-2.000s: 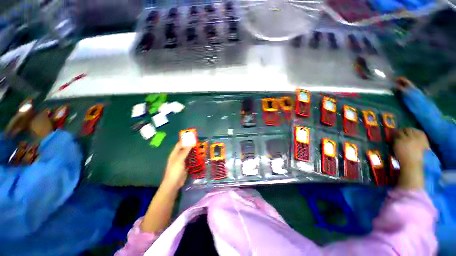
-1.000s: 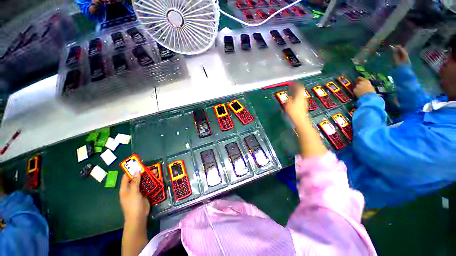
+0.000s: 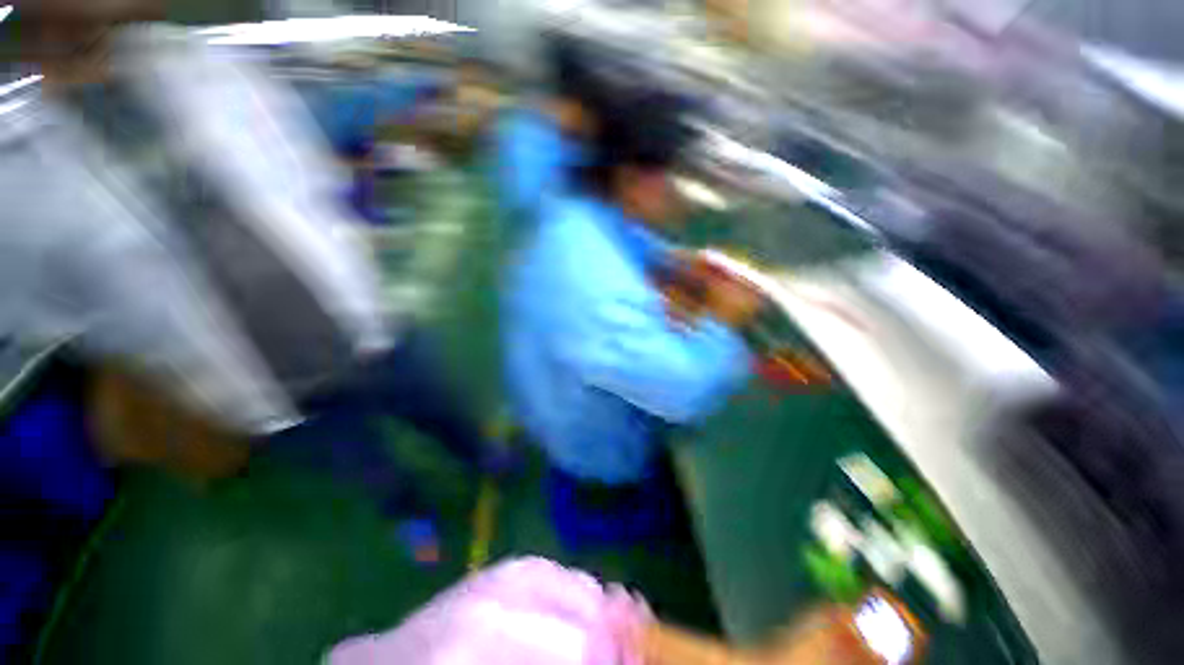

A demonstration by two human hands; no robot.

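Note:
The frame is strongly blurred. My left hand (image 3: 805, 637) is at the bottom right edge, with my pink sleeve behind it. It holds a keypad mobile phone (image 3: 888, 629), of which the bright white screen and an orange-red edge show; the rest is smeared or cut off. White squares (image 3: 928, 577) and green squares (image 3: 831, 566) lie in a loose pile on the green mat (image 3: 760, 500), just beyond my left hand. My right hand is out of the picture.
A neighbour in a blue smock (image 3: 584, 318) sits at the bench, hands near blurred red-orange items (image 3: 788, 369). A person in pale clothing (image 3: 247, 221) is at the left. The raised white surface (image 3: 909, 390) runs along the bench's far side.
The view has swung far to the left. The phone tray and my right hand have left the picture. My left hand still holds a phone with a lit screen, now at bottom right.

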